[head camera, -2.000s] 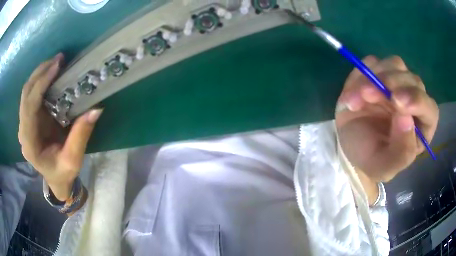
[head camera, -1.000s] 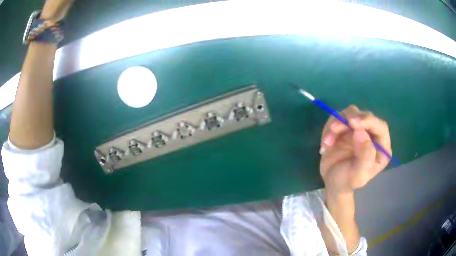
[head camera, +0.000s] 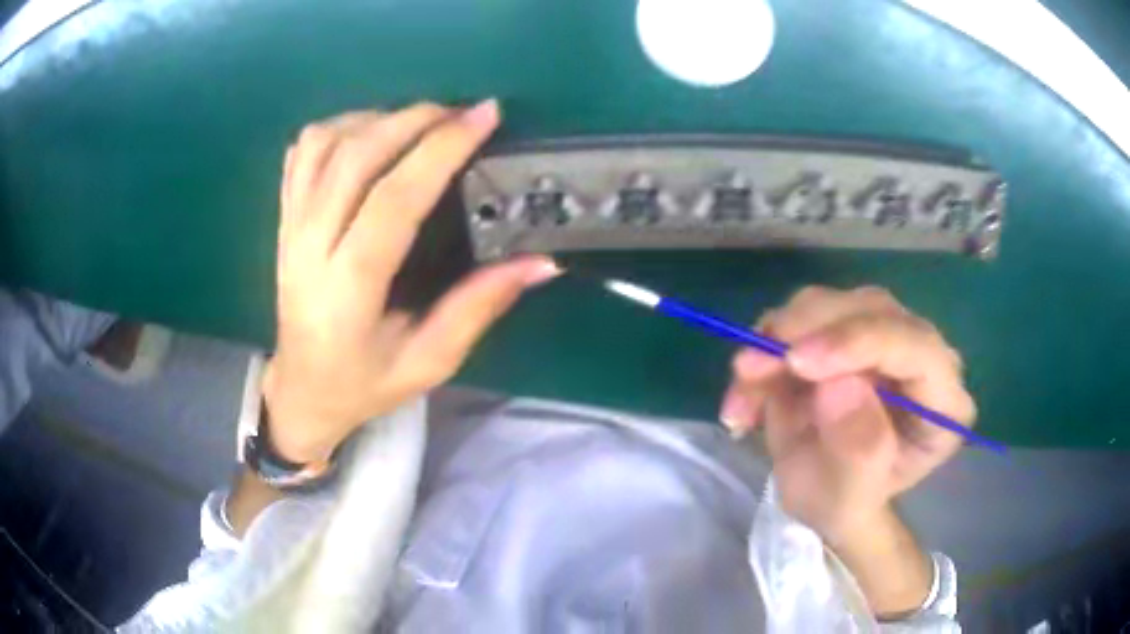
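Observation:
A grey strip fixture (head camera: 744, 235) lies on the green bench, with a row of several small dark components in its recesses. My left hand (head camera: 372, 260) is at its left end, thumb below and fingers above, spread apart; whether the fingers touch the bar is not clear. My right hand (head camera: 855, 396) holds a thin blue paintbrush (head camera: 716, 325) like a pen. Its silver ferrule and dark tip point left, just below the fixture's lower left edge, near my left thumb.
A white round dish (head camera: 706, 37) is on the green bench (head camera: 161, 161) beyond the fixture. A white strip (head camera: 1053, 62) runs along the far right edge. Another person's hand (head camera: 114, 347) and sleeve show at the left edge.
My left hand has come back from the far upper left to the fixture's left end. My right hand still holds the brush, its tip now below the fixture. The camera view has shifted.

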